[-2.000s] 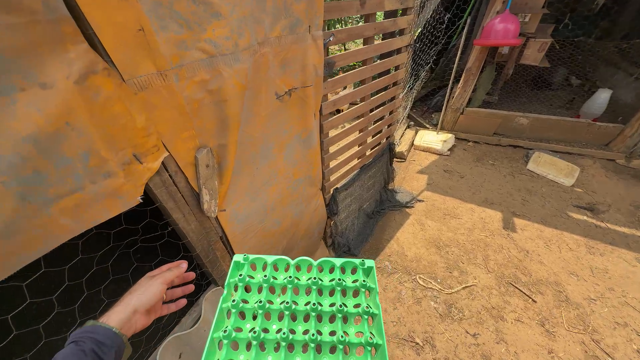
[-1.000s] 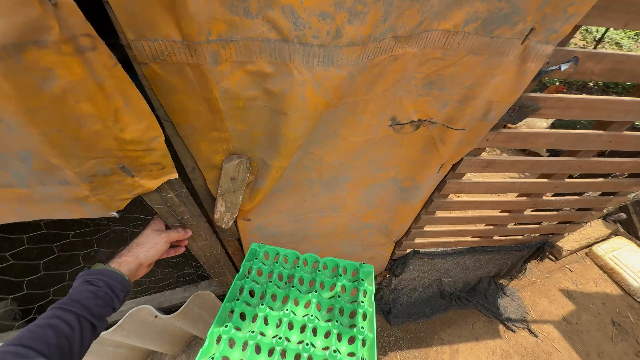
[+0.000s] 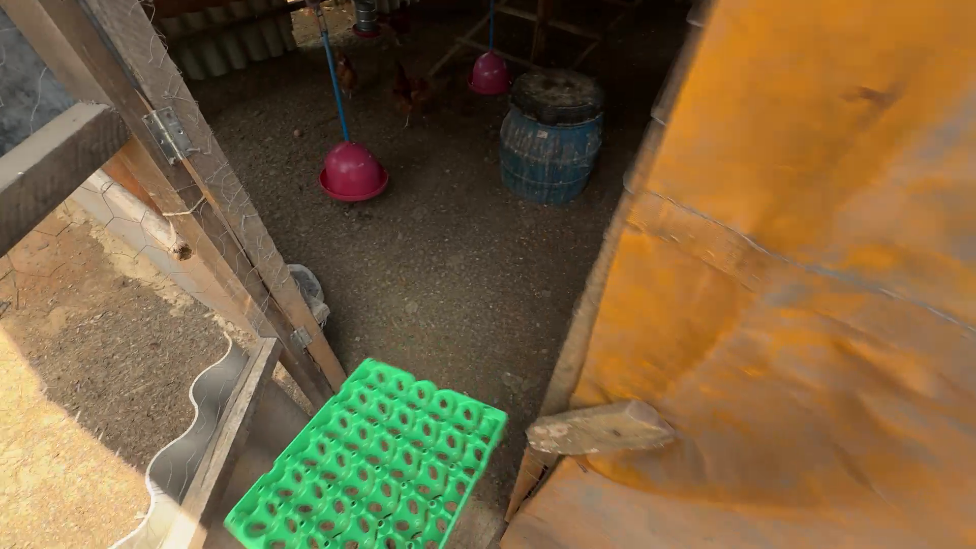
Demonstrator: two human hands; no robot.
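Note:
A green plastic egg tray reaches up from the bottom of the head view, tilted, with no eggs in its cups. Neither of my hands shows in this view, so what holds the tray is hidden below the frame. Just beyond the tray lies an open doorway with a dirt floor. To its right is a wooden turn latch on a panel of orange sheeting.
Hinged wooden framing with chicken wire borders the left side. Inside are a red hanging drinker, another red one, a blue barrel with a dark lid, and brown hens. Corrugated sheet stands at lower left.
The left hand, at the door's wooden edge a second ago, is out of view. The doorway now stands open, showing the coop's inside. The view has swung strongly.

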